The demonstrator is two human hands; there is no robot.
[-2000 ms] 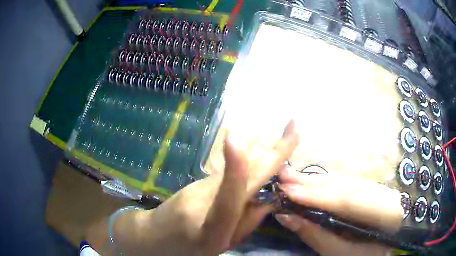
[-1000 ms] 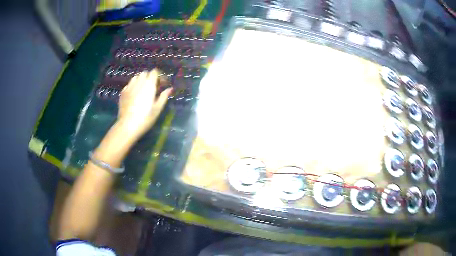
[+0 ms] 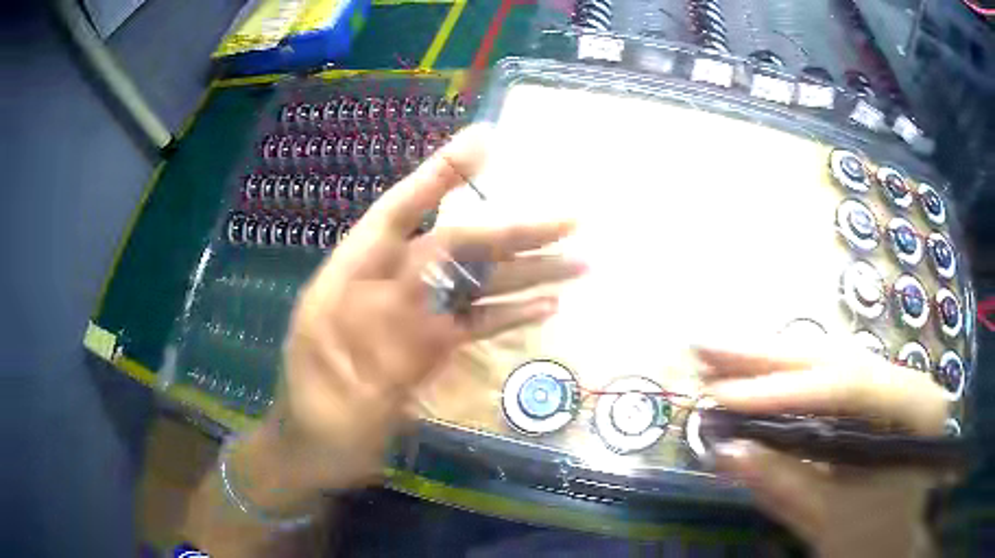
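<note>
My left hand [image 3: 382,294], with a bracelet, is over the left edge of the round-pocket tray [image 3: 491,452]. It holds a small blurred dark and silver disc [image 3: 456,283] that looks like a speaker; a thin dark wire shows near its raised thumb or finger. My right hand [image 3: 840,436] holds a black pen-like test probe [image 3: 840,438] at the tray's front right, its tip by one speaker in the front row. Two speakers [image 3: 540,397] with red wires lie left of it. My right hand hides part of the front row.
The slotted tray [image 3: 235,327] at left holds rows of speakers on edge. More speakers [image 3: 860,226] lie in columns at right on a glaring cardboard sheet [image 3: 655,218]. A labelled tray [image 3: 772,87] is at the back. A blue box [image 3: 295,38] is at the far left.
My left hand has moved right from the slotted tray to the round-pocket tray and now holds a disc. My right hand has come back over the front row with the probe.
</note>
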